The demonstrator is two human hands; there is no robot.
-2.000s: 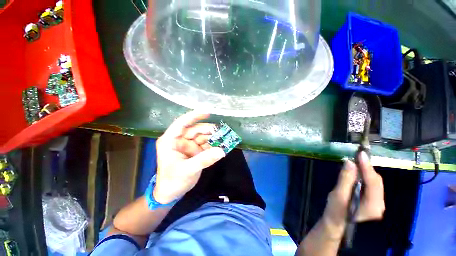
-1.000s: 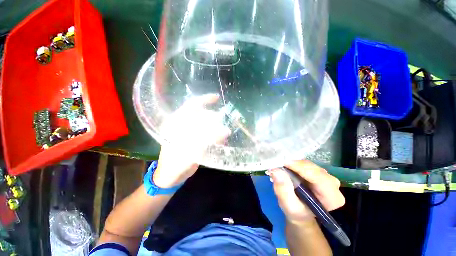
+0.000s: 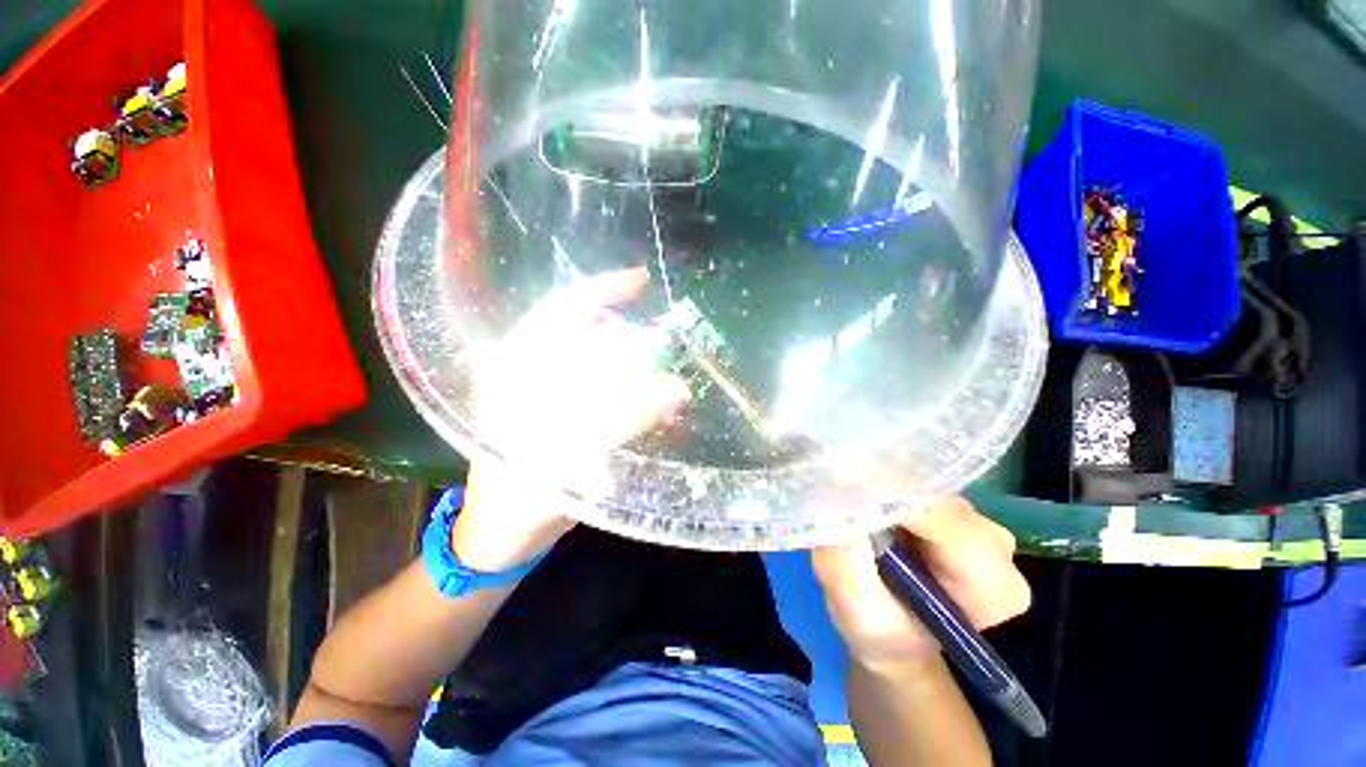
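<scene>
My left hand (image 3: 562,382) is seen through the clear plastic fume extractor hood (image 3: 719,510), washed out by glare. It pinches a small green circuit board (image 3: 686,333) at its fingertips. My right hand (image 3: 926,577) holds the black handle of the soldering iron (image 3: 959,637) at the hood's front rim. The iron's thin metal barrel shows through the hood, pointing up and left, with its tip at or very near the board. Glare hides whether they touch. A thin silver wire strand (image 3: 656,225) hangs above the board.
A red parts bin (image 3: 285,300) with board assemblies stands at left. A blue parts bin (image 3: 1161,285) with small yellow and orange pieces stands at right. In front of it are a tip cleaning tray (image 3: 1104,420) and a sponge (image 3: 1203,435). Blue-handled cutters (image 3: 872,222) show through the hood.
Since two seconds ago, my left hand and board have moved up behind the hood. The iron has come left from the cleaning tray to the board. Over the last second both hands have barely moved.
</scene>
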